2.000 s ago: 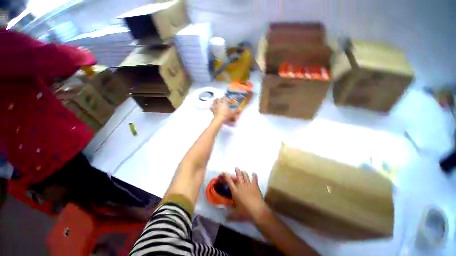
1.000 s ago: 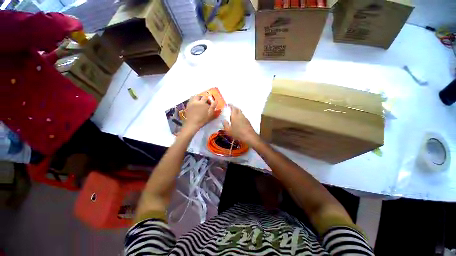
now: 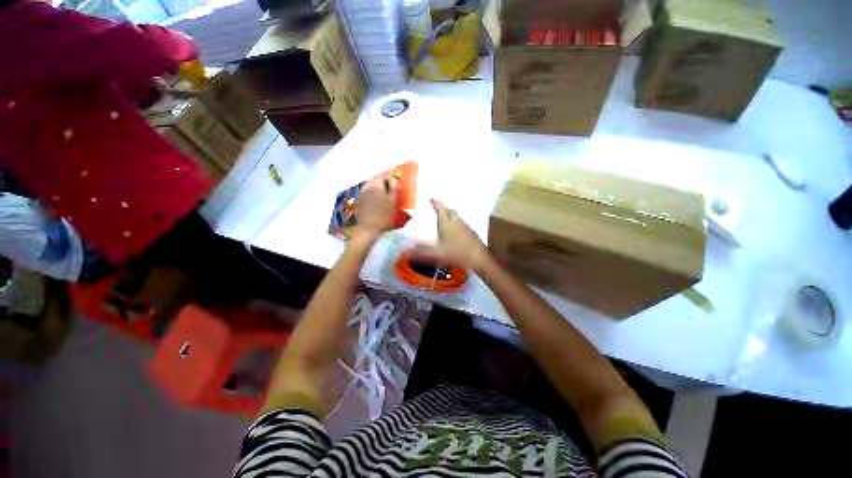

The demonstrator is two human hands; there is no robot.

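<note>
The printed retail box [image 3: 347, 207], orange, black and white, lies tilted on the white table. My left hand [image 3: 376, 205] is on it with the fingers closed over its middle. My right hand [image 3: 454, 237] is just right of the box, above the coiled orange cord [image 3: 431, 273], thumb and fingers apart; it seems empty. The coil lies near the table's front edge, with a black part in its middle and a thin pale strip across it. The hand partly covers the coil's top.
A closed brown carton [image 3: 598, 233] stands right of my hands. An open carton [image 3: 545, 89] with orange ends stands behind, another brown carton [image 3: 707, 58] beside it. Tape rolls lie at back [image 3: 395, 108] and right [image 3: 812, 312]. A person in red [image 3: 93, 131] is at left.
Over two seconds, my left hand has come back from the rear of the table with the retail box. My right hand has left the coil's side. In the last second both hands shifted only slightly.
</note>
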